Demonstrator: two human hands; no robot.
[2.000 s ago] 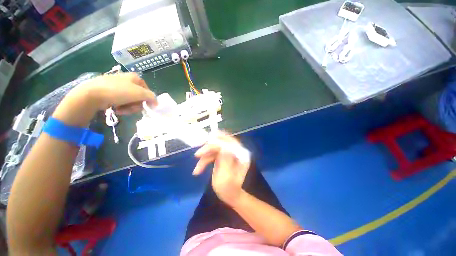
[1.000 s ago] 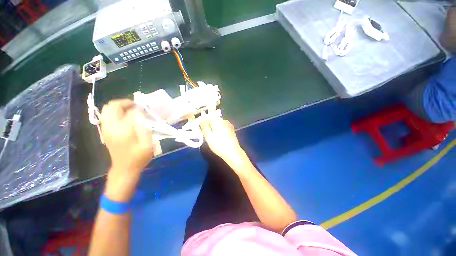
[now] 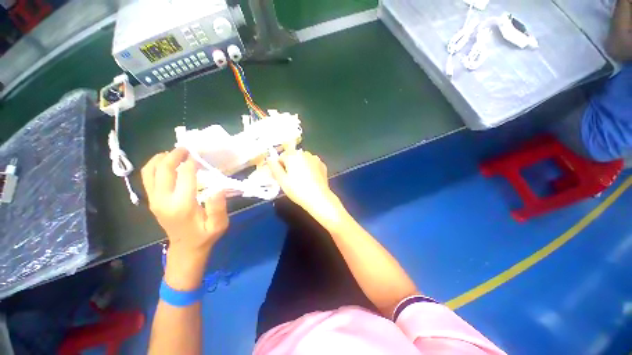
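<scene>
The white test fixture (image 3: pixel 283 129) lies at the bench's front edge, washed out by glare. A white power adapter (image 3: pixel 216 147) appears to sit on its left part, its outline unclear. The output cable (image 3: pixel 239 186) loops along the fixture's front between my hands. My left hand (image 3: pixel 181 197), with a blue wrist strap (image 3: pixel 181 295), curves around the left end, fingers and thumb apart; its hold is unclear in the glare. My right hand (image 3: pixel 303 179) has its fingertips pinched at the fixture's front right edge, where the cable reaches them; the plug is hidden.
A bench instrument (image 3: pixel 177 43) with lit display stands behind, its coloured leads (image 3: pixel 244 87) running to the fixture. Another adapter (image 3: pixel 115 97) with bundled cord lies left. Wrapped trays, left (image 3: pixel 48 187) and right (image 3: pixel 485 76), flank the bench. A person's blue sleeve (image 3: pixel 610 125) shows far right.
My left hand came down from above the fixture to its left end and shifted slightly left since a second ago. My right hand moved up to the fixture's edge. The cable loop settled lower.
</scene>
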